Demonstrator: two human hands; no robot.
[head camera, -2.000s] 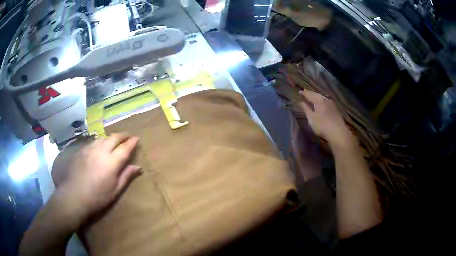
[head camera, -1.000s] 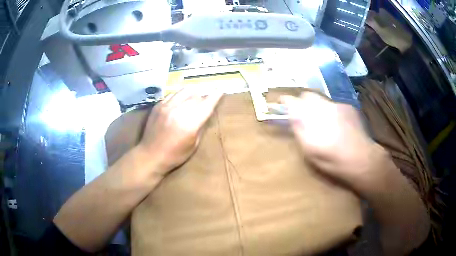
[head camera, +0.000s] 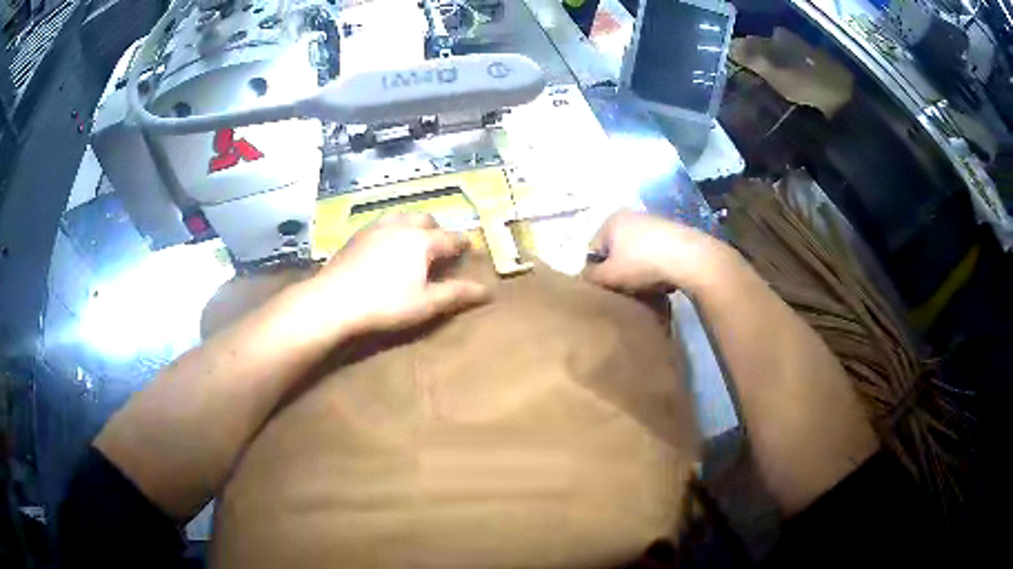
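The tan garment (head camera: 489, 411) lies over the plate and towards me, with soft folds at its upper right. The yellow-taped clamp (head camera: 411, 202) is at its top edge, and one hooked arm (head camera: 509, 250) rests over the cloth. My left hand (head camera: 389, 276) lies on the garment just left of that arm, thumb and fingers apart. My right hand (head camera: 647, 253) is right of the arm, with bent fingers closed on the garment's upper right edge. The fingertips are partly hidden.
The white machine head (head camera: 222, 167) is at the left. A long lamp (head camera: 433, 87) crosses above the clamp. A control screen (head camera: 680, 56) stands at back right. A bundle of long tan strips (head camera: 822, 289) hangs at the right. Bright glare covers the table's left side.
My right hand came from the strips at the right to the garment and now holds its upper right edge. My left hand moved right, nearer the hooked arm. The garment's central seam is less visible.
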